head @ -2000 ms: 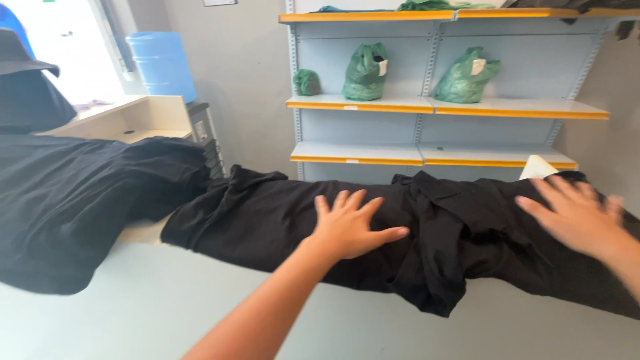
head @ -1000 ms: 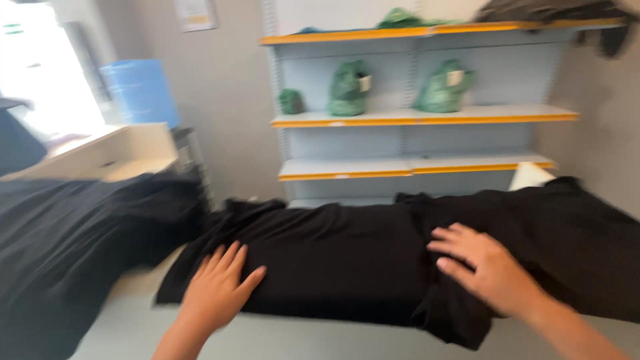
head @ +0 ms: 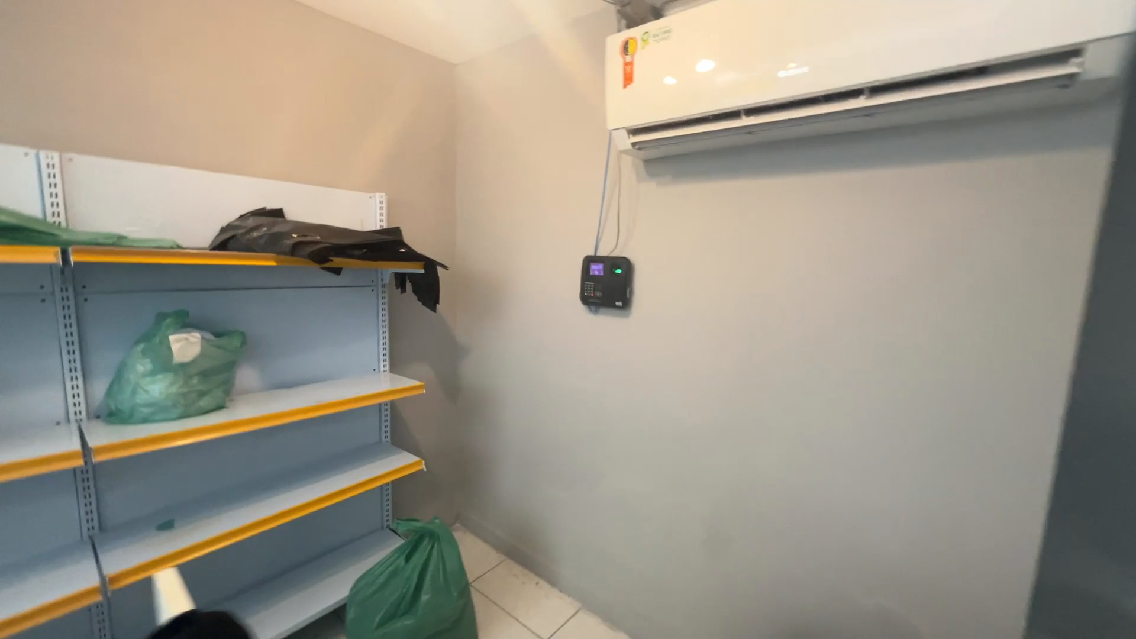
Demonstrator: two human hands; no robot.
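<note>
Neither of my hands is in view at this moment. At the bottom left edge a small piece of black cloth [head: 202, 625] shows, with a pale, narrow object [head: 172, 595] just above it. The rest of the cloth is outside the view. A tied green plastic bag [head: 176, 377] with a white tag sits on a shelf at the left. Black folded plastic or cloth [head: 311, 240] lies on the top shelf, part of it hanging over the right end. Another, fuller green plastic bag [head: 417, 586] stands on the floor beside the shelving.
Metal shelving with yellow-orange edges [head: 266, 422] stands against the left wall. A white air conditioner [head: 843, 75] hangs high on the right wall, and a black keypad device [head: 606, 282] is mounted lower down. Pale floor tiles [head: 525, 596] show by the corner.
The view has swung far to the right and up. Both my hands, earlier on the black cloth, are out of the picture, as is most of the cloth.
</note>
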